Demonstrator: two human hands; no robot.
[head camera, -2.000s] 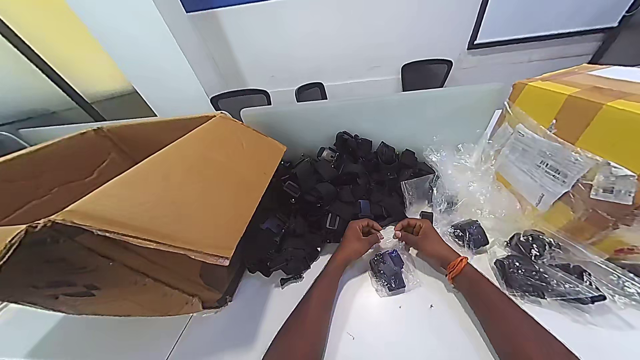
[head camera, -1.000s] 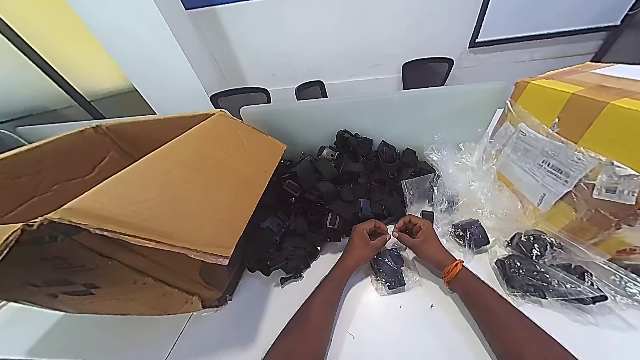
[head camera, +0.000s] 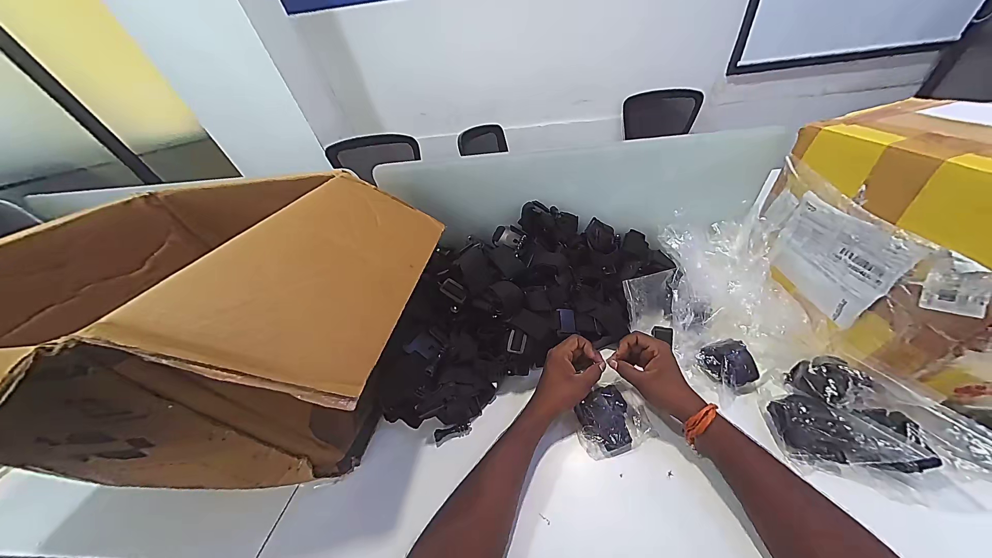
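Note:
My left hand (head camera: 572, 373) and my right hand (head camera: 649, 373) meet fingertip to fingertip, pinching the top edge of a clear plastic bag. Inside the bag lies a dark, folded strap bundle (head camera: 604, 420), flat on the white table just below my hands. An orange cord circles my right wrist. Behind my hands spreads a heap of black straps with buckles (head camera: 535, 298). To the right of my right hand rests another dark bundle in clear plastic (head camera: 727, 364).
An open cardboard box (head camera: 271, 287) lies on its side at the left. At the right stand a taped carton (head camera: 891, 178), crumpled clear plastic (head camera: 721, 263) and bagged black items (head camera: 845, 426). A frosted divider (head camera: 589, 178) runs behind the heap, with chairs beyond.
My hands stay over the same bag, with small shifts of the fingers along its top edge. The heap and boxes have not moved.

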